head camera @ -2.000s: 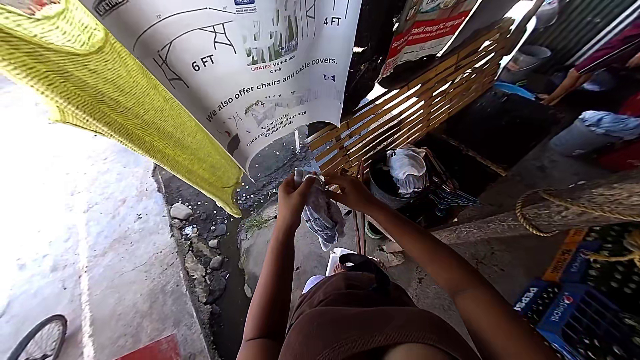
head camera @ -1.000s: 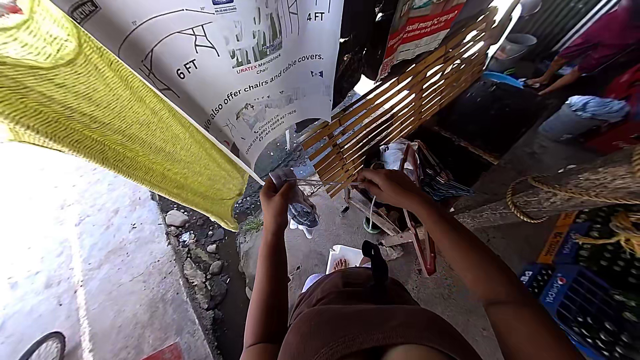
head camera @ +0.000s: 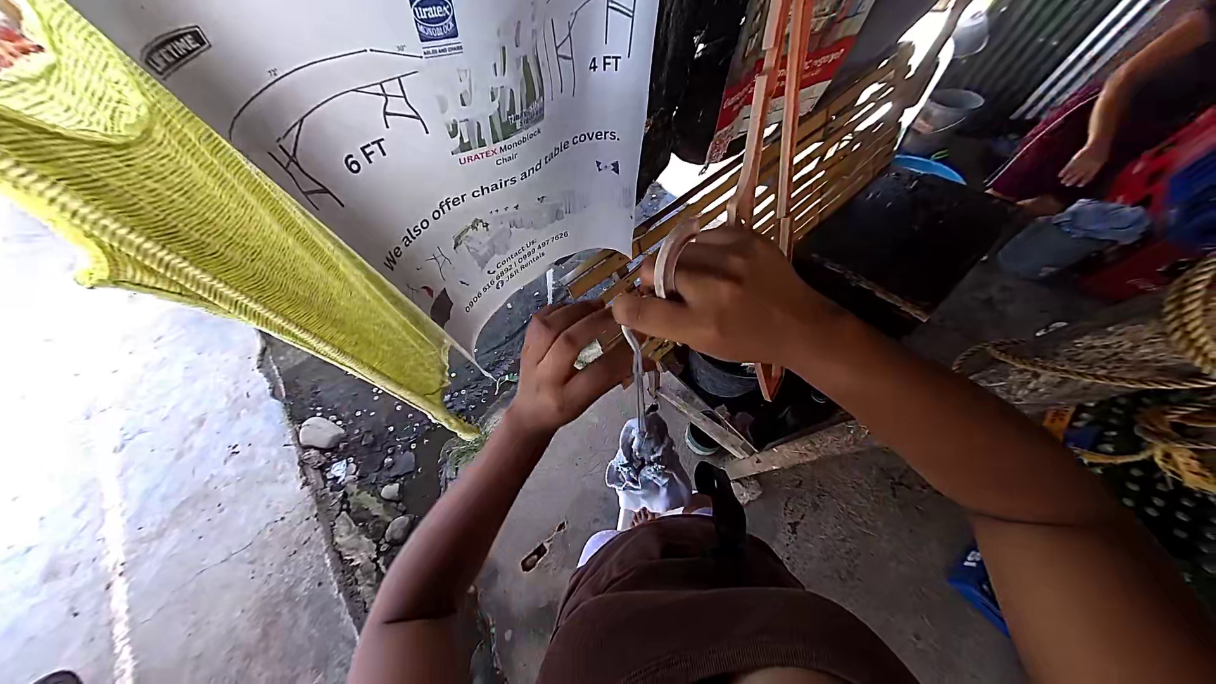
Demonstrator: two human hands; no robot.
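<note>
My left hand is raised at the middle with bent fingers, right beside a thin pale strap; whether it grips the strap is hidden. A wet-looking grey and white cloth hangs from that strap below both hands. My right hand, close to the left one, is closed around a pale curved band, with its thumb near the top of the strap. Long reddish strips run upright behind and above the right hand; whether it holds them too cannot be told.
A yellow net and a printed banner hang at the left and ahead. Behind my hands are bamboo slats and a dark bucket. Rope lies at the right. Stones line a gutter. Another person's hand shows at upper right.
The cloth, bunched at my left hand a second ago, now hangs lower on its strap. My right hand has come in close to the left. The reddish strips now stand upright above it.
</note>
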